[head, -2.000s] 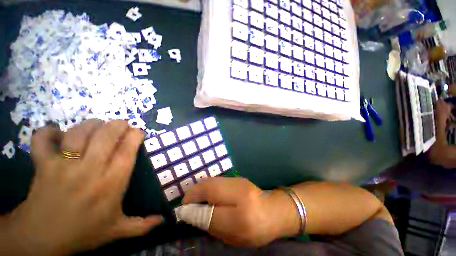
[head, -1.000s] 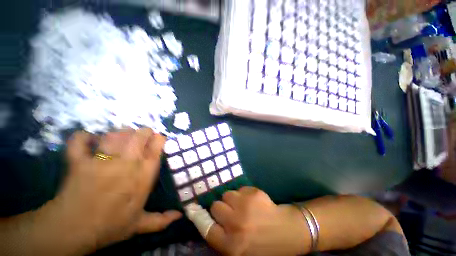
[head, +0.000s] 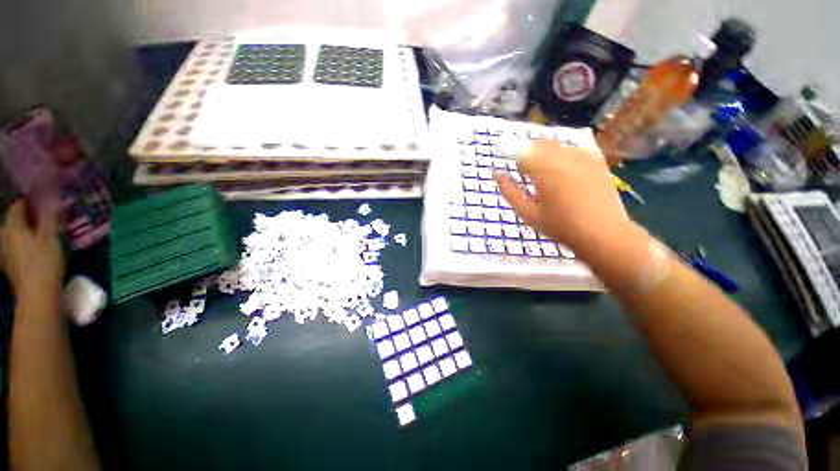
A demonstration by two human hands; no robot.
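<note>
A panel of small white squares point(head: 424, 348) in dark-edged rows lies at the lower middle, with one square point(head: 406, 414) in a separate row at its near end. A white slab-like tray point(head: 516, 274) behind it holds a grid of squares. My right hand point(head: 560, 189) is blurred over the tray, thumb apart from the fingers; I cannot tell whether it holds a square. My left hand point(head: 35, 241) is at the far left, gripping the lower edge of a tilted pinkish-purple flat item point(head: 57, 175). Neither hand touches the panel.
A heap of white scraps point(head: 309, 262) lies left of the tray, beside a green ridged block point(head: 170, 241). Stacked white sheets point(head: 276, 124) stand behind. Blue-handled pliers point(head: 711, 271) and another stack point(head: 799, 248) are at right; an orange bottle point(head: 649, 97) is at back right.
The view has widened and shifted. My left hand has left the heap's edge for the flat item at far left. My right hand has moved from the panel to above the tray.
</note>
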